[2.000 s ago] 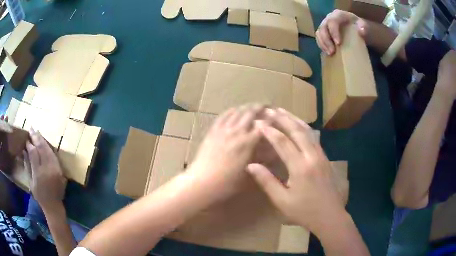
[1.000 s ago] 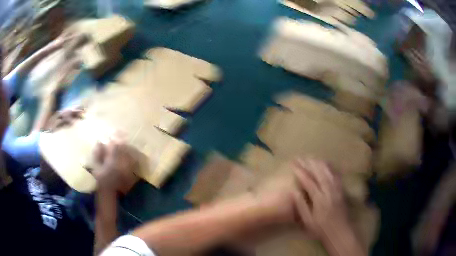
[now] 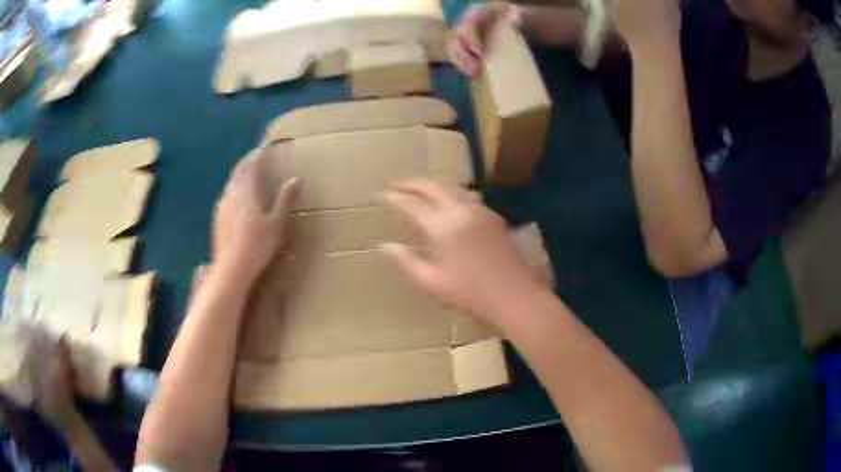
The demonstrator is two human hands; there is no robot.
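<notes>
A brown box blank (image 3: 360,304) lies flat on the dark green table in front of me. Its lid panel (image 3: 364,166) and rounded tuck flap (image 3: 369,114) point away from me, and its front wall (image 3: 346,380) is nearest me. My left hand (image 3: 254,217) rests over the left edge, fingers partly blurred, covering the left lid ear and side wall. My right hand (image 3: 456,244) is over the right half, fingers spread above or on the crease lines. Whether it touches the board is unclear. Neither hand grips anything visible.
Another blank (image 3: 88,267) lies at the left, with a blurred hand (image 3: 37,364) on it. More blanks (image 3: 323,37) lie at the far side. At the right, another person's hand (image 3: 481,37) holds a box (image 3: 512,101). The table's near edge (image 3: 443,433) runs below my blank.
My hands, earlier close together over the blank, are now apart, left hand at its left edge and right hand on the right. The view swung left and then back.
</notes>
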